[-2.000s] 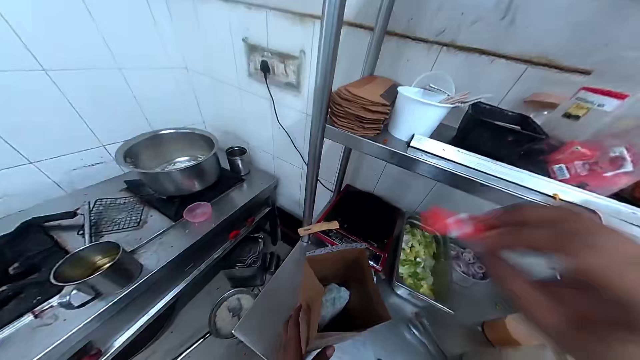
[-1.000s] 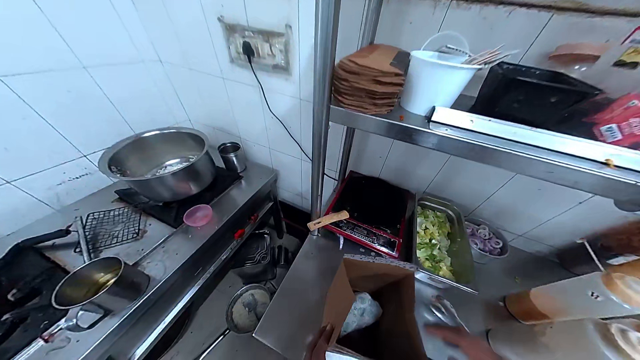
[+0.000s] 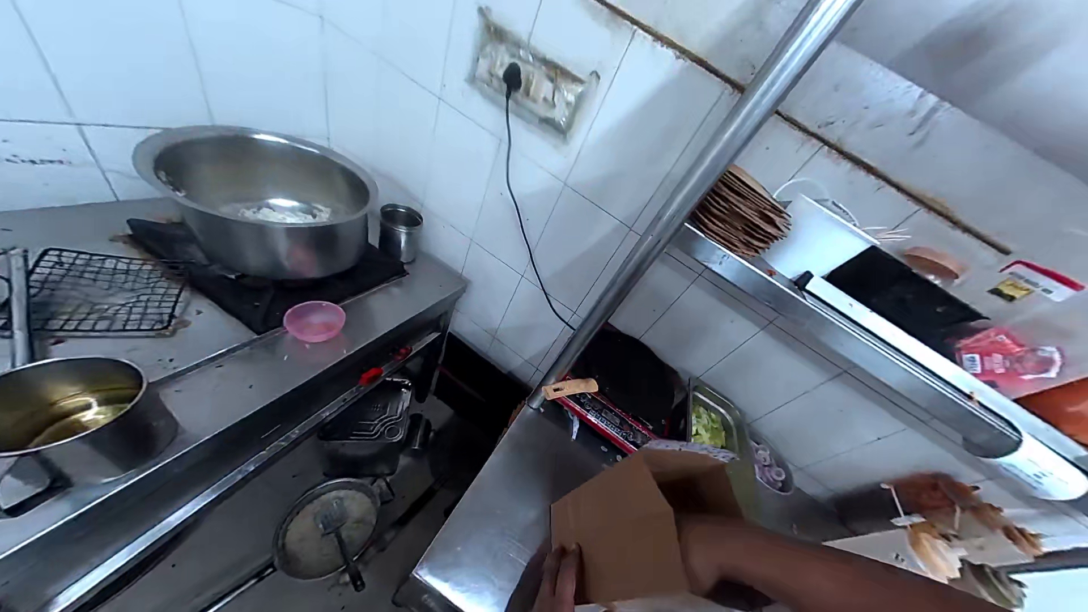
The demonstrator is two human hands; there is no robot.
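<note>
An open brown cardboard box stands tilted at the bottom centre, above the steel worktop. The fingers of my left hand press on its left side. My right forearm reaches in from the lower right, and my right hand is hidden inside the box, so what it touches does not show. Just behind the box are a red and black induction cooktop, a steel tray of chopped lettuce and a container of sliced onion. A wooden-handled tool lies by the shelf post.
A large steel pot, a pink bowl, a wire grill rack and a saucepan of oil sit on the left stove counter. A steel post rises behind the box. The shelf at right holds brown paper items.
My right hand held something red at the right two seconds ago, then was near the box's right side; now it is inside the box. The view has tilted and moved.
</note>
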